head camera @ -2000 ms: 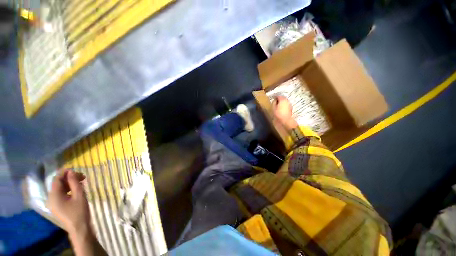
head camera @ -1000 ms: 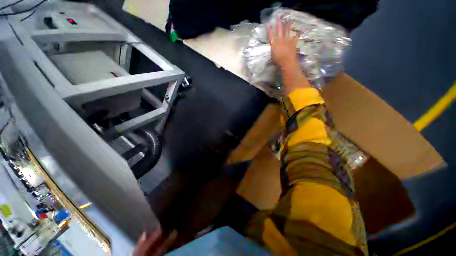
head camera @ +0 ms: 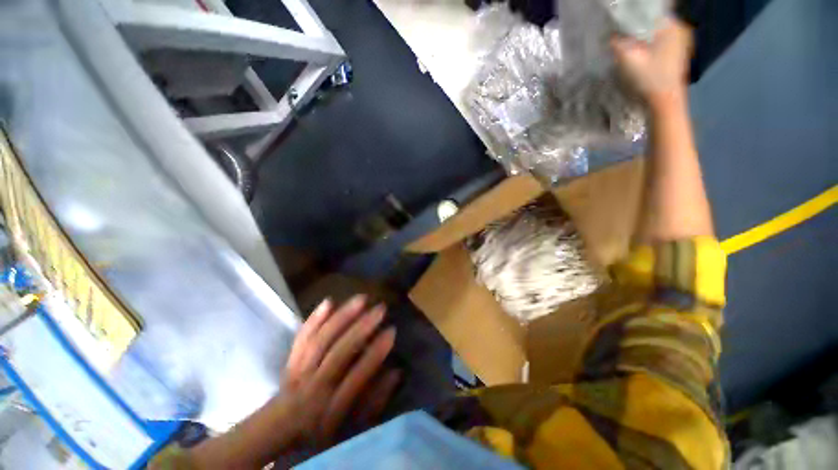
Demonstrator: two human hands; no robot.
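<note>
My right hand (head camera: 658, 60) is raised at the upper right, closed on a clear poly bag (head camera: 597, 69) that is blurred and partly cut off by the top edge. More crinkled clear poly (head camera: 519, 96) lies beside it on a pale sheet. An open cardboard carton (head camera: 473, 307) stands on the floor below, with many pale zippers (head camera: 533, 266) inside. My left hand (head camera: 338, 363) is at the lower middle, fingers spread, empty, near the metal table's edge.
The grey metal table (head camera: 184, 294) is at left, with a yellow slotted template (head camera: 60, 252) on it. A pale grey machine frame (head camera: 220, 41) stands at upper left. A yellow floor line (head camera: 790, 216) runs at right. Piled fabric (head camera: 799, 450) is at lower right.
My right hand was flat on the poly bag; now it grips it and has moved up and right. My left hand has come further into view. The zippers in the carton are more visible.
</note>
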